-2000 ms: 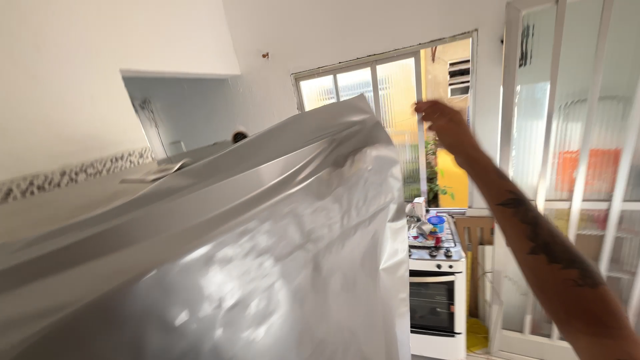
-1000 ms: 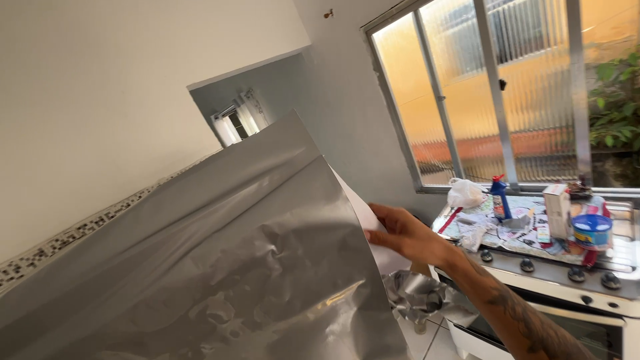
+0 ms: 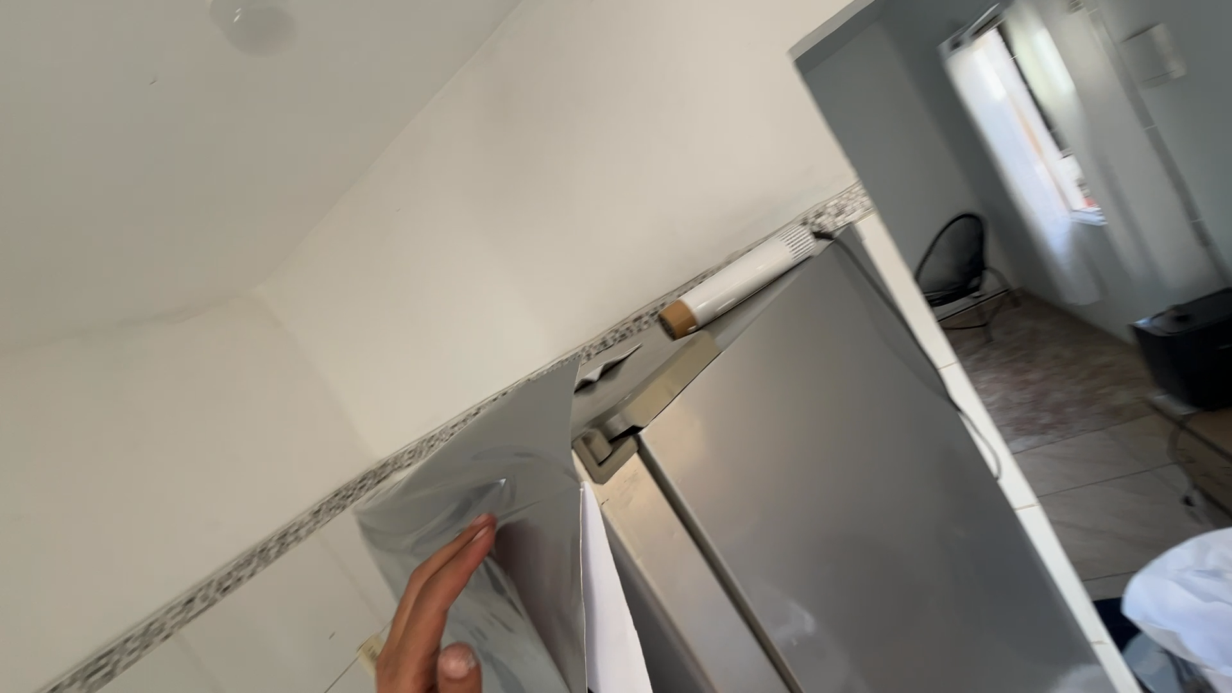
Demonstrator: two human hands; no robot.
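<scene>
My left hand [image 3: 433,606] is at the bottom of the view, fingers extended and thumb apart, touching or very near a loose sheet of silver adhesive film [image 3: 520,462]. The film hangs over the refrigerator's front side, with its white backing [image 3: 611,606] showing along one edge. Beside it, a smooth silver refrigerator panel [image 3: 847,433] spans the middle right, and a hinge cover [image 3: 604,454] sits at its top corner. On top of the refrigerator lies a white tubular device [image 3: 741,284] with a brown end, perhaps a hair dryer. My right hand is out of view.
A wall with a mosaic tile strip [image 3: 327,505] runs behind the refrigerator. At right, an opening leads to a room with a black chair [image 3: 953,260] and a dark boxy object [image 3: 1189,346]. A white plastic bag [image 3: 1189,587] is at the lower right.
The tattooed arm and hand at the film's right edge have left the view, and a different hand shows at the film. The view has swung left, off the stove and window.
</scene>
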